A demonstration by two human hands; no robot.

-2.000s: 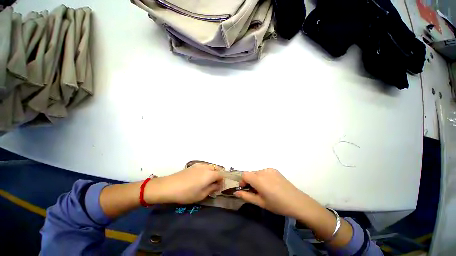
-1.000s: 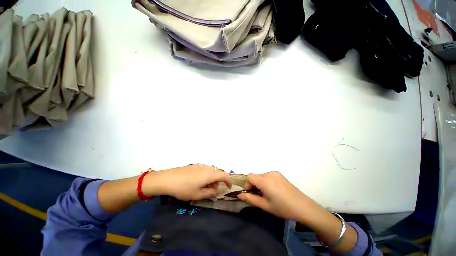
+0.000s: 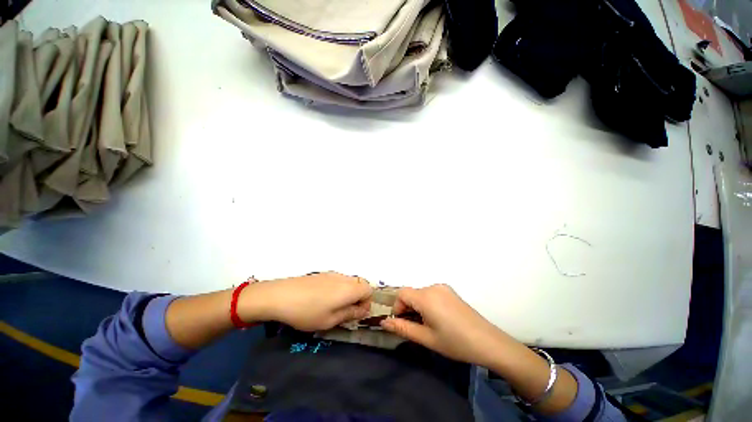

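Observation:
A beige bag piece (image 3: 363,336) lies at the table's front edge against the dark apron, mostly hidden under both hands. My left hand (image 3: 317,302) is closed on the piece's edge from the left. My right hand (image 3: 437,320) pinches the piece from the right, its fingertips close to the left ones. A small dark thing shows at the right fingertips; whether it is snips or the dark inside of the piece, I cannot tell.
A heap of folded beige pieces (image 3: 78,115) lies on the white table (image 3: 396,189) at the left. A beige stack (image 3: 354,62) stands at the back centre, with black fabric bundles (image 3: 602,66) to its right. A loose dark thread (image 3: 554,254) lies at the right.
The left fingers spread a second ago and are now closed on the piece again, nearer the right fingertips. The stacks have not been moved.

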